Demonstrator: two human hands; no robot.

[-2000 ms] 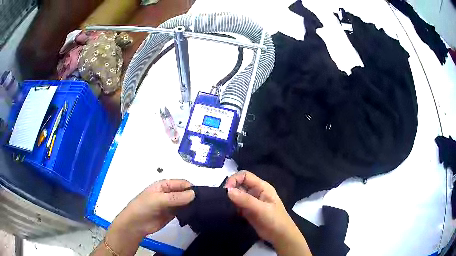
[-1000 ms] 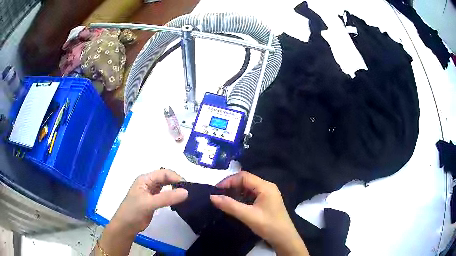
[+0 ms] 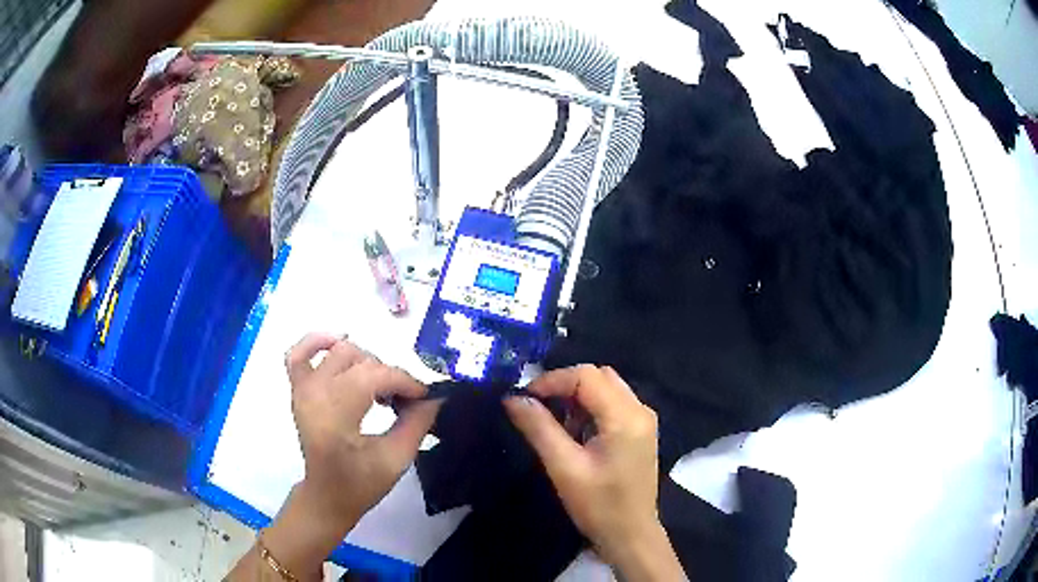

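Note:
My left hand (image 3: 353, 426) and my right hand (image 3: 592, 455) pinch the top edge of a narrow black garment part (image 3: 472, 438) between thumbs and fingers. The edge is held at the front end of the blue-purple thread trimmer (image 3: 492, 290), which has a small lit display; whether it touches the trimmer's mouth cannot be told. The part hangs down towards the table's front edge. The large black garment (image 3: 763, 250) lies spread to the right, with two tiny pale marks. Pink thread snips (image 3: 385, 273) lie left of the trimmer.
A silver stand (image 3: 422, 148) with long thin rods rises behind the trimmer. A grey ribbed hose (image 3: 512, 40) loops around it. A blue crate (image 3: 182, 307) with a clipboard (image 3: 68, 256) stands left of the blue-taped table edge (image 3: 233, 398). Floral and pink cloth (image 3: 222, 119) lies behind.
Both hands have moved up and forward, bringing the black edge from in front of the trimmer to its front end. The left hand's outer fingers are raised more.

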